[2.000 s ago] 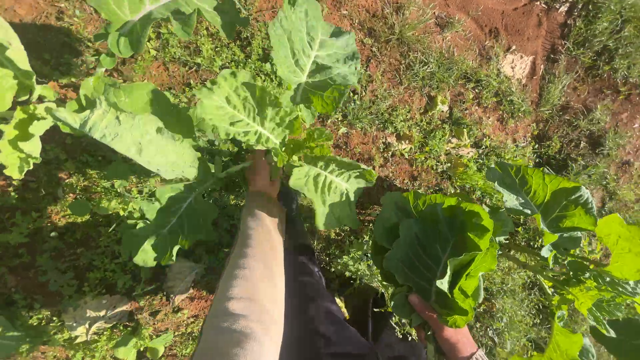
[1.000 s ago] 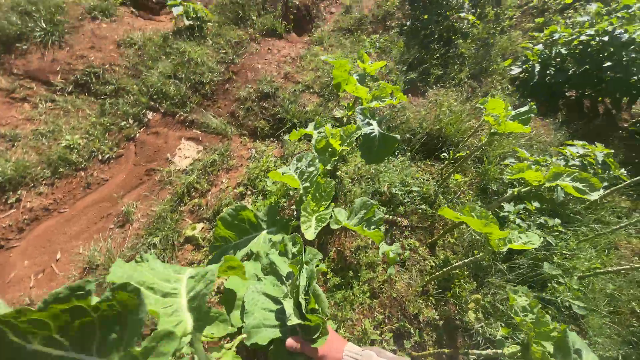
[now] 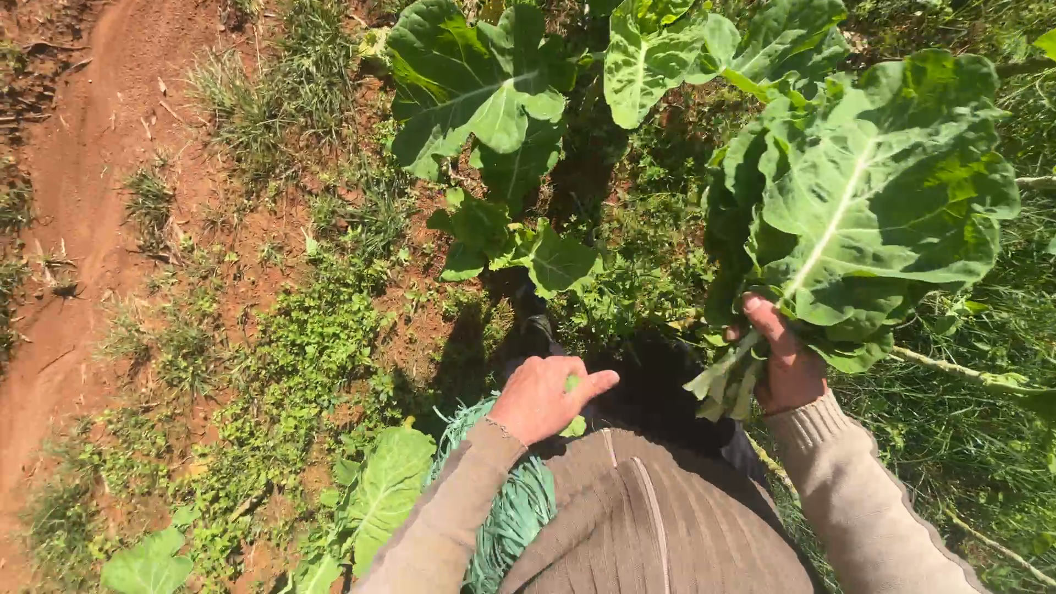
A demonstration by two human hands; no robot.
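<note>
My right hand [image 3: 788,355] grips the stems of a bunch of broad green leaves [image 3: 858,198], apparently collard or kale, blades up and cut stem ends [image 3: 726,379] pointing down-left. In front of my waist, my left hand [image 3: 549,398] has curled fingers and its thumb stretched toward the right. Small green bits show by its fingers; whether it holds them is unclear. Under my left forearm a bundle of teal strands [image 3: 516,520] hangs at my side, against the brown ribbed sweater [image 3: 652,511].
Leafy plants [image 3: 487,99] grow ahead of me, with more leaves [image 3: 388,495] at lower left. Low weeds [image 3: 313,322] cover reddish soil, and a bare dirt strip [image 3: 74,247] runs along the left. Pale bare stems [image 3: 957,371] cross the grass at right.
My left hand, two seconds ago among a plant's leaves, is now back by my waist. The leaf bunch remains in my right hand. The view has swung considerably.
</note>
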